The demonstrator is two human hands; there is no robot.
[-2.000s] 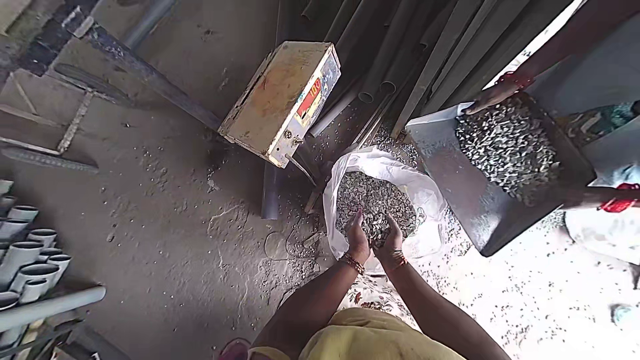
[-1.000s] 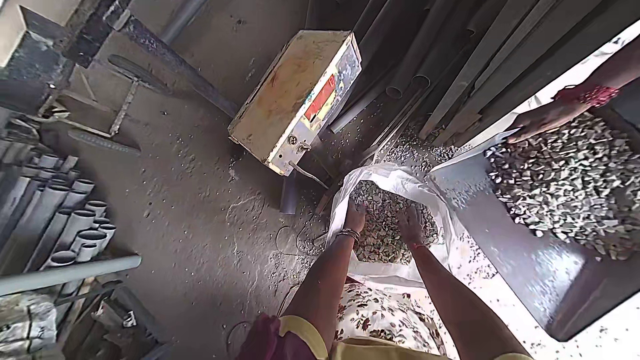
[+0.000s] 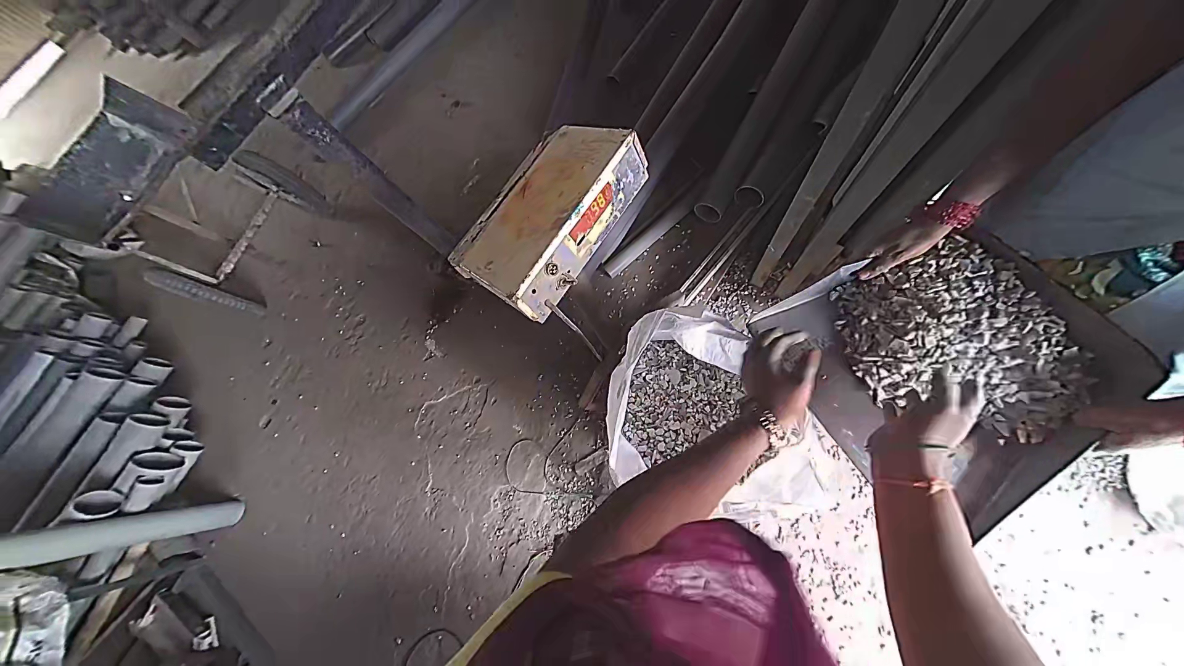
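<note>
A white plastic sack (image 3: 632, 444) stands rolled open, with small grey chips (image 3: 680, 402) inside. To its right, a metal tray (image 3: 837, 398) bears a heap of larger grey chips (image 3: 962, 324). My left hand (image 3: 782, 375) is between the sack's right rim and the tray's near edge, its fingers curled; whether it grips anything is unclear. At the near side of the heap, my right hand (image 3: 930, 430) has its fingers spread over the chips. Another person's hand (image 3: 906, 245) is on the tray's far edge, and that person's other hand (image 3: 1124, 421) is at its right corner.
A worn box with a lit red display (image 3: 555, 222) stands left of the sack, a cable running from it. Long pipes and profiles (image 3: 768, 120) lie beyond. Stacked grey pipes (image 3: 120, 444) and a thicker pipe (image 3: 120, 534) are at the left. Chips are scattered on the floor.
Both my hands have left the chips in the sack and moved right, one to the sack's rim beside the tray, the other onto the heap. The tray came nearer the sack's side.
</note>
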